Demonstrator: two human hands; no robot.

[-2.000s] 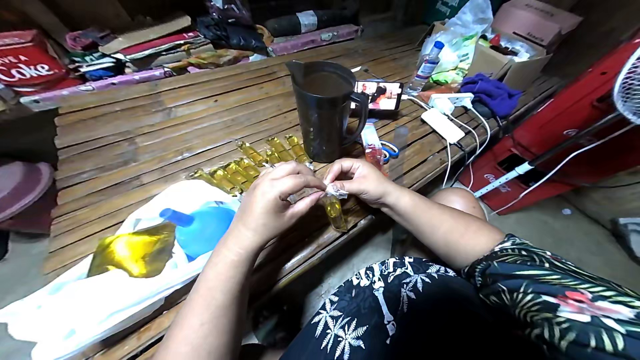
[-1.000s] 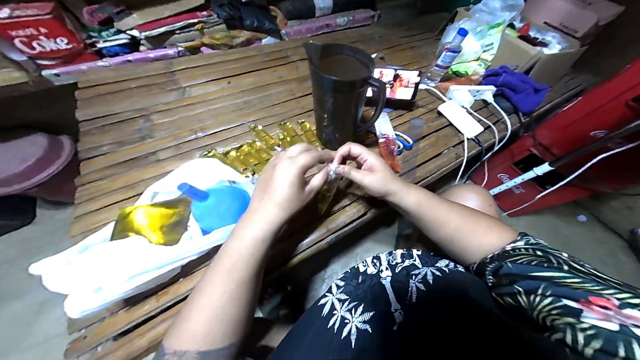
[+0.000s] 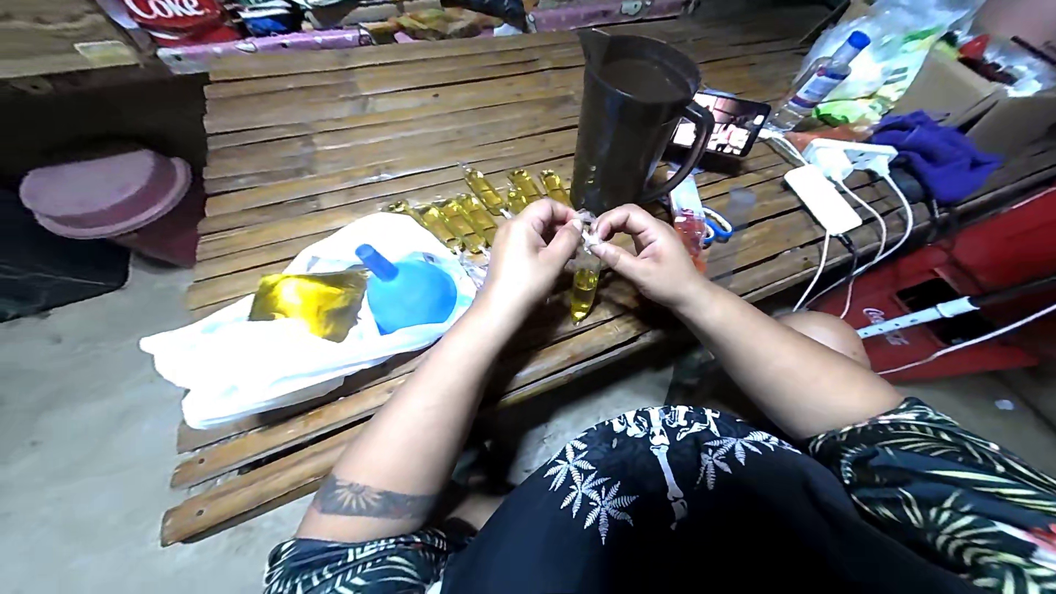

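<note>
My left hand point(image 3: 540, 247) and my right hand point(image 3: 648, 252) meet fingertip to fingertip, pinching the gathered top of a small clear plastic bag of yellow oil point(image 3: 585, 290). The filled part hangs below my fingers at the bench's front edge. Just behind my hands lie several similar oil-filled bags point(image 3: 462, 221) in a cluster. A dark plastic pitcher point(image 3: 615, 124) stands upright behind my right hand. To the left, a blue funnel point(image 3: 412, 293) and a larger bag of yellow liquid point(image 3: 309, 304) rest on a white plastic bag point(image 3: 272, 375).
Scissors with blue-and-white handles point(image 3: 716, 224) lie right of the pitcher, near a lit phone point(image 3: 730, 124). Farther right are a white power strip point(image 3: 850, 153) with cables, a purple cloth point(image 3: 932, 157) and a clear bottle point(image 3: 825, 82). The slatted bamboo bench point(image 3: 371, 124) has a front edge close to my legs.
My hands stay together at the bag's neck, with small finger shifts. The filled part, mostly hidden behind my fingers one second ago, now shows below them.
</note>
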